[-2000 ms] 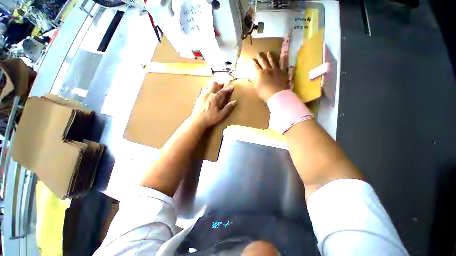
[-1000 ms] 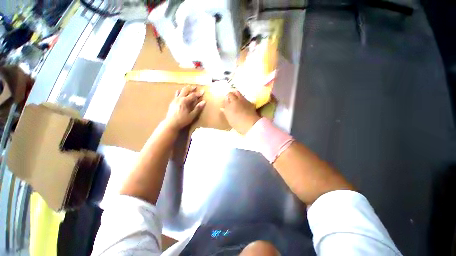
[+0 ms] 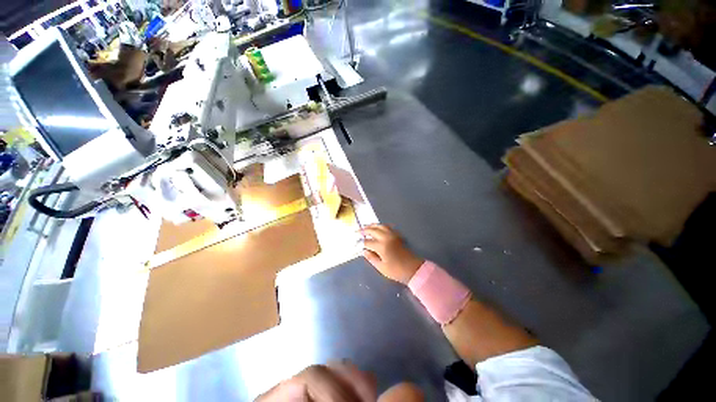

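Note:
A brown cut panel [image 3: 216, 294] with a notched corner lies flat on the white template [image 3: 118, 314]. A long yellow strip [image 3: 263, 221] lies across the panel, beside the sewing machine head [image 3: 192, 184]. A yellow end tab [image 3: 329, 188] stands raised at the template's right part. My right hand [image 3: 385, 250], with a pink wristband, rests with its fingertips at the template's right edge; whether it grips the edge is unclear. My left hand [image 3: 326, 385] is blurred and cut off by the bottom edge, off the panel; its fingers look bent.
A stack of larger brown sheets [image 3: 620, 169] is at the right. Part of another brown stack [image 3: 23, 378] shows at the lower left. A screen [image 3: 67, 98] stands at the upper left. A metal drive rail [image 3: 286, 126] runs behind the template.
The view has swung up and to the right. Both hands have left the panel: the right has moved to the template's right edge, the left back towards my body. The strip's right part is now uncovered.

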